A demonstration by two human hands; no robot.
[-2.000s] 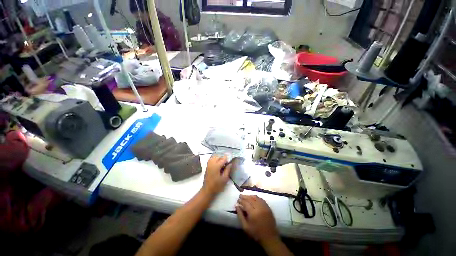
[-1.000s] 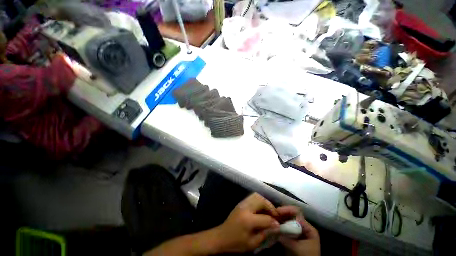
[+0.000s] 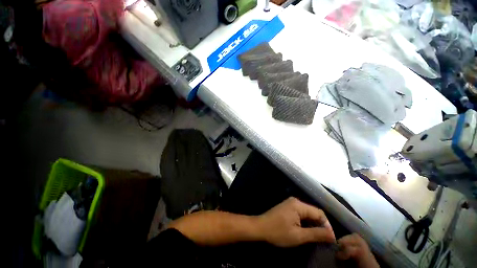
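Observation:
My left hand (image 3: 298, 222) and my right hand (image 3: 358, 250) are close together over my lap, below the table edge. Their fingers pinch a fabric piece (image 3: 321, 255), which looks dark and hangs low at the frame's bottom edge; its shape is partly hidden. On the table, turned dark ribbed pieces (image 3: 294, 111) lie in an overlapping fanned row. To their right, pale grey unturned pieces (image 3: 366, 94) lie in a loose pile near the sewing machine head. A thin dark sliver (image 3: 342, 201) lies along the table edge.
The right sewing machine (image 3: 444, 146) is cut off by the frame. Black-handled scissors (image 3: 418, 233) and pale-handled scissors (image 3: 438, 254) lie at lower right. A green basket (image 3: 97, 209) with cut pieces stands lower left. A person's red sleeve (image 3: 89, 36) shows upper left. Plastic bags (image 3: 408, 44) lie behind.
The view has tilted down and left. My hands moved from the pale pile to my lap. The cloth between them looked pale a second ago and now looks dark.

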